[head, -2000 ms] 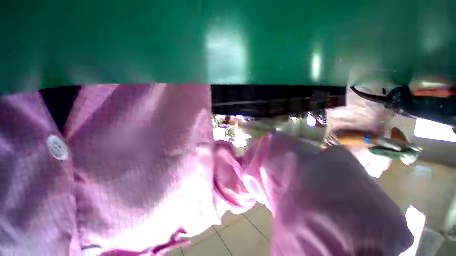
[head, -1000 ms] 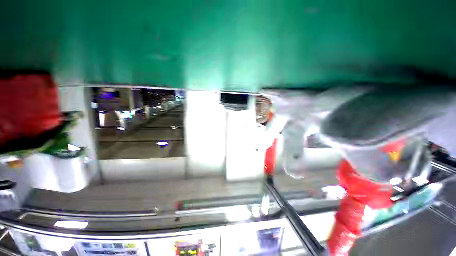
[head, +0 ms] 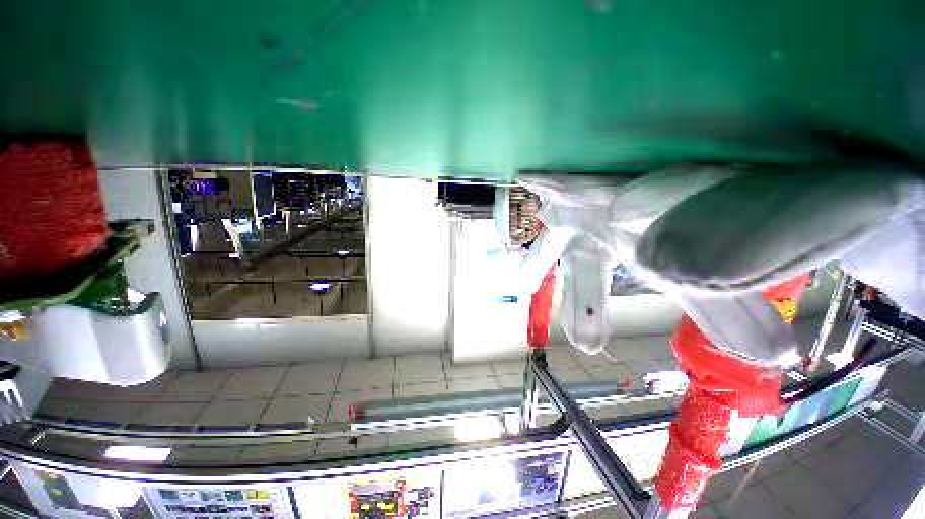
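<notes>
The picture is upside down, with the green bench mat (head: 406,91) across the top. White fabric gloves (head: 751,228) lie against the mat at the right; they look limp and empty, though their far end is cut off. At the left edge is a circuit board (head: 86,279), seen edge-on beside a red pad (head: 49,208). A smooth silver-grey metal part (head: 96,340) is on the board. Neither of my hands can be made out.
A red-wrapped post (head: 700,436) stands beyond the gloves, with metal rails (head: 583,421) near it. Instruction sheets (head: 390,499) hang along the bottom of the picture. A tiled floor (head: 254,390), white wall panels and a window show behind.
The view has swung from a pink garment and sleeve to the bench and room. Since one second ago it has shifted slightly and sharpened; the gloves and board remain in view.
</notes>
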